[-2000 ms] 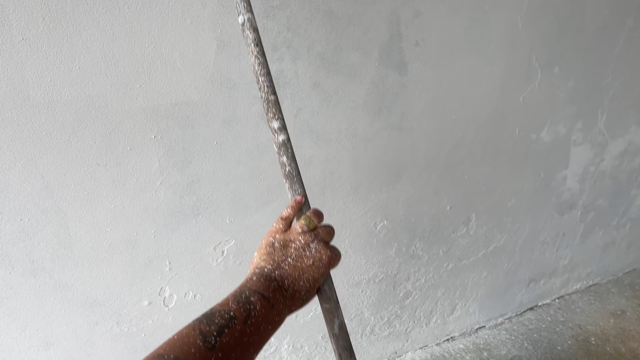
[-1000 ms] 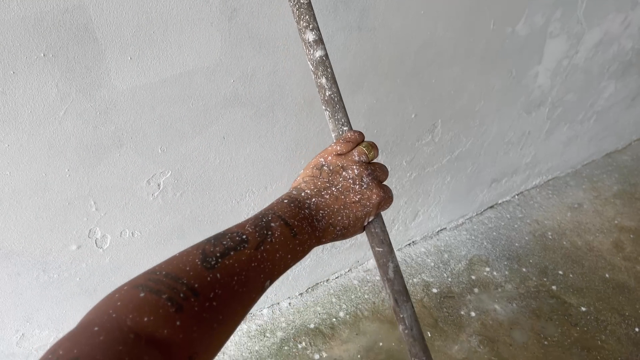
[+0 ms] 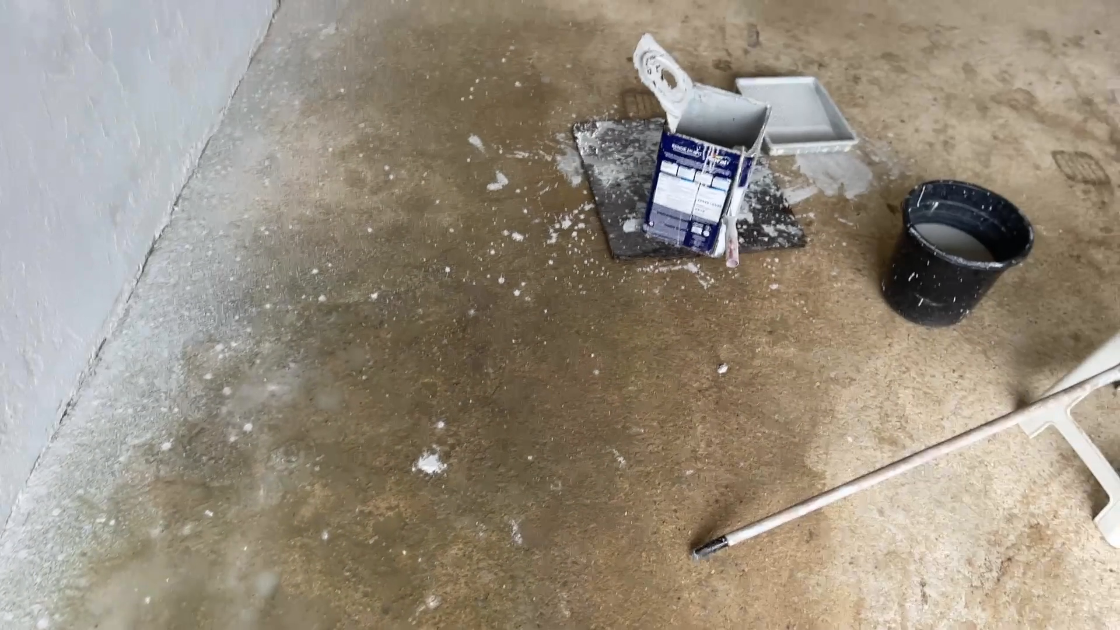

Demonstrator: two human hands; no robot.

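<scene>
Neither my left hand nor my right hand is in the picture. An open square paint can (image 3: 700,188) with a blue and white label stands on a dark, paint-spattered board (image 3: 608,188). Its paint-coated lid (image 3: 662,77) sticks up at the rim. Behind it on the floor lies a shallow grey tray (image 3: 801,114). To the right, a black plastic bucket (image 3: 936,284) holds a pale liquid. A pole (image 3: 892,468) with a dark tip slants across the lower right, one end out of view.
A pale wall (image 3: 96,149) rises at the left from the concrete floor (image 3: 525,376), which bears white paint spots. At the right edge stands part of a white plastic object with legs (image 3: 1081,446), its kind unclear; the pole crosses in front of it.
The view has swung from the wall to the floor. The tattooed forearm and the hand gripping a paint-speckled pole, seen in both earlier frames, are out of view.
</scene>
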